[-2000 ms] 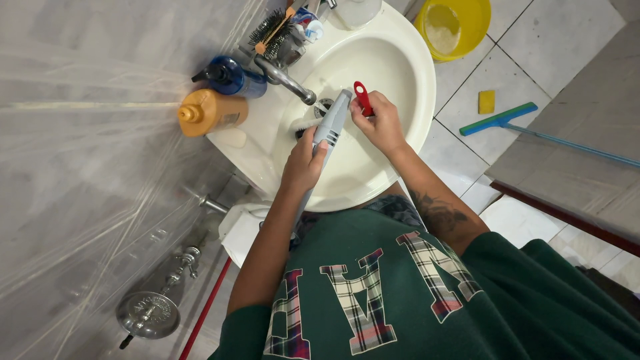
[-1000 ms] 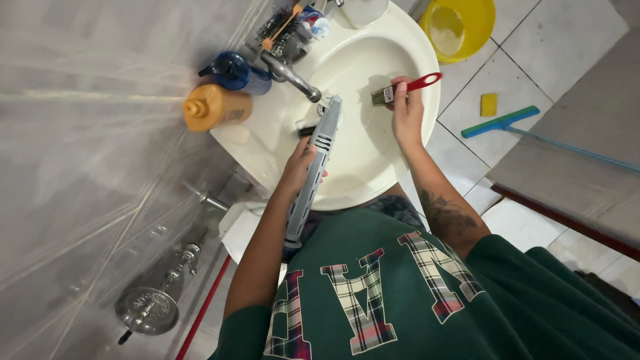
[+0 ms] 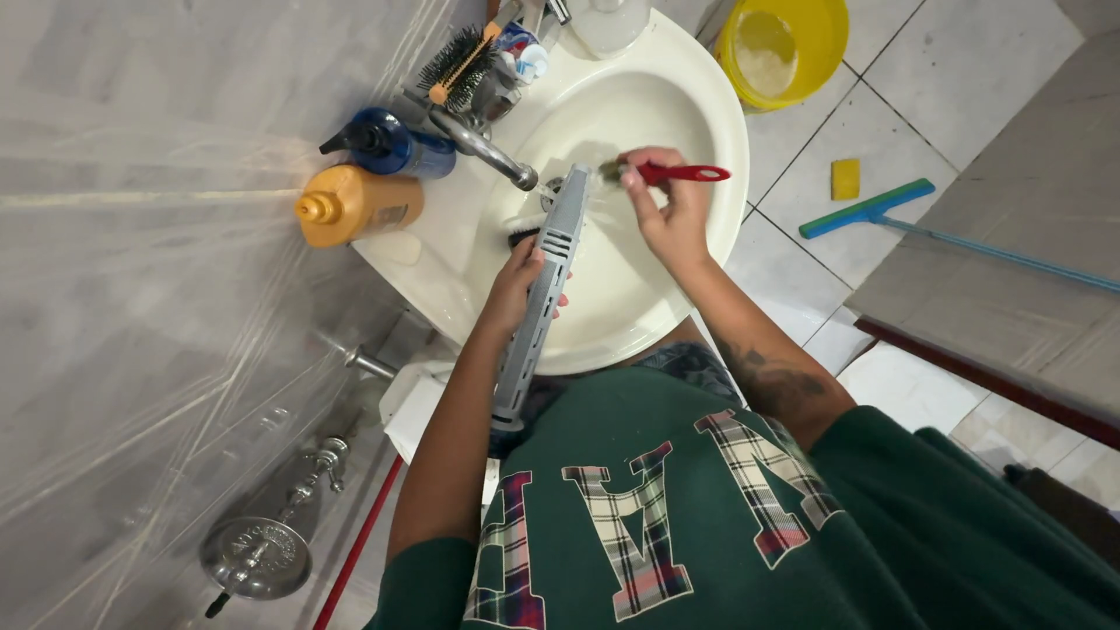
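Observation:
My left hand holds a long grey slotted plastic part slantwise over the white washbasin. Its upper end lies by the drain, under the spout of the chrome faucet, where some water shows. Between the fingers of my right hand is a small brush with a red handle; its bristles point left, close to the part's upper end. A dark-bristled brush lies in the basin, partly hidden behind the grey part.
An orange bottle, a blue pump bottle and a round hairbrush stand or lie along the basin's wall side. On the floor at right are a yellow bucket, a yellow sponge and a blue-green squeegee.
My right hand with the red-handled brush has moved left from the basin's right side, back toward the grey part's upper end. My left hand keeps its hold on the part.

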